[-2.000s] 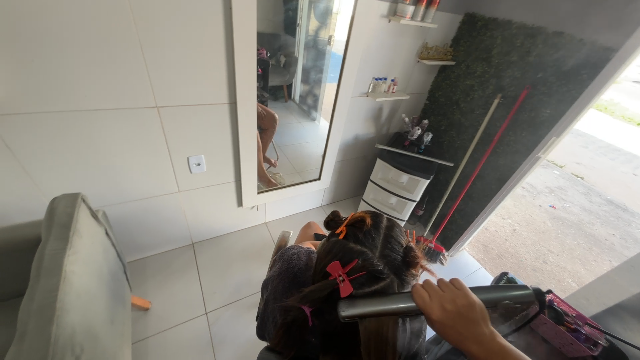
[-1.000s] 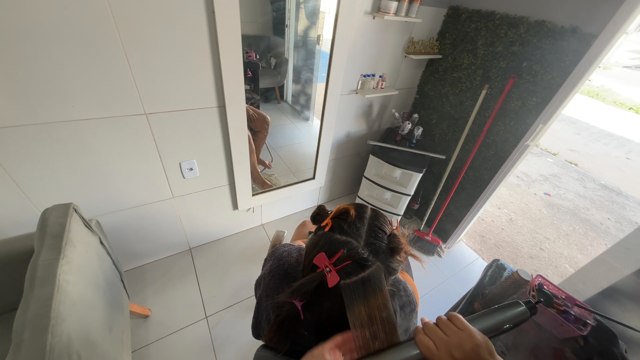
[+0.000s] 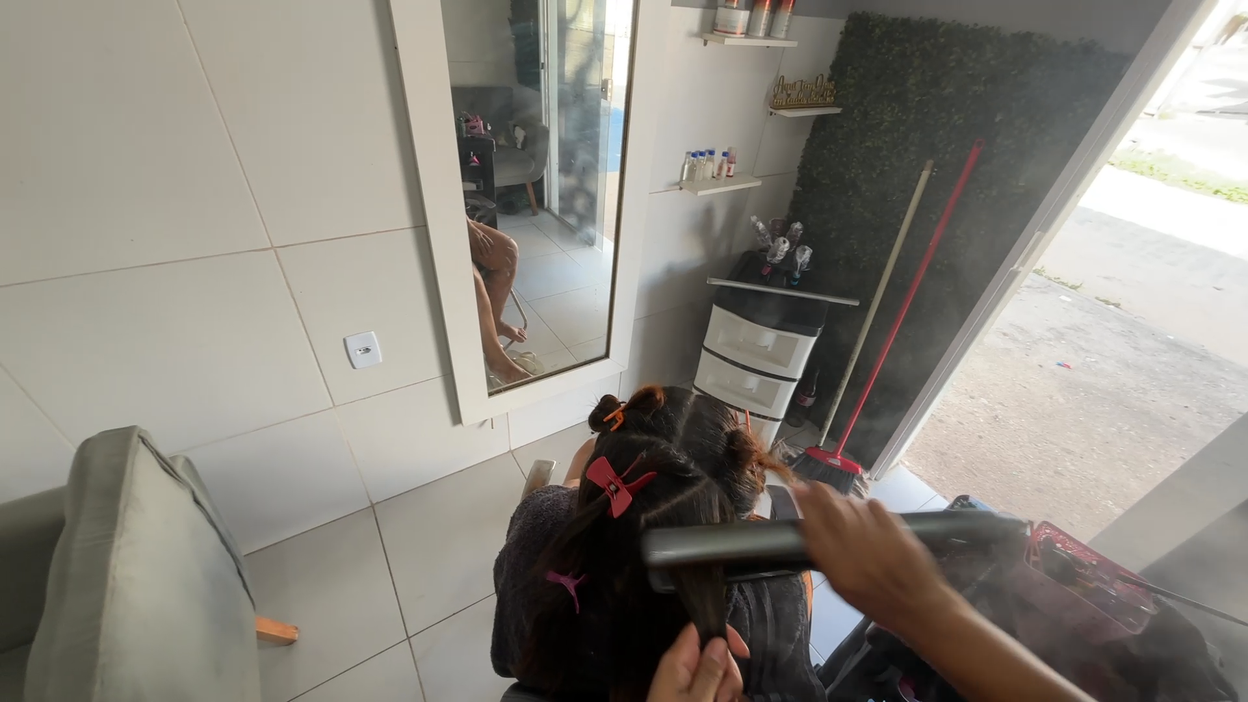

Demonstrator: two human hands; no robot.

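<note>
A seated person has dark hair (image 3: pixel 653 458) sectioned and held with a red bow-shaped hair clip (image 3: pixel 620 486), an orange clip (image 3: pixel 614 417) and a purple clip (image 3: pixel 565 585). My right hand (image 3: pixel 863 541) grips a dark hair straightener (image 3: pixel 731 546), blurred, which lies across a strand behind the head. Just below the straightener, my left hand (image 3: pixel 697 668) pinches the lower part of that strand between its fingers. A dark towel (image 3: pixel 775 624) covers the person's shoulders. Thin smoke or steam hangs at the right.
A pink basket (image 3: pixel 1092 585) of small items stands at the right on dark fabric, with a cord beside it. A grey armchair (image 3: pixel 136 585) is at the left. Ahead are a framed mirror (image 3: pixel 546 195), a drawer unit (image 3: pixel 756 356) and a red-handled broom (image 3: pixel 907 292).
The straightener has moved from low beside the left hand up across the strand, with my right hand on it. My left hand, lower beside the straightener a second ago, now pinches the strand below it.
</note>
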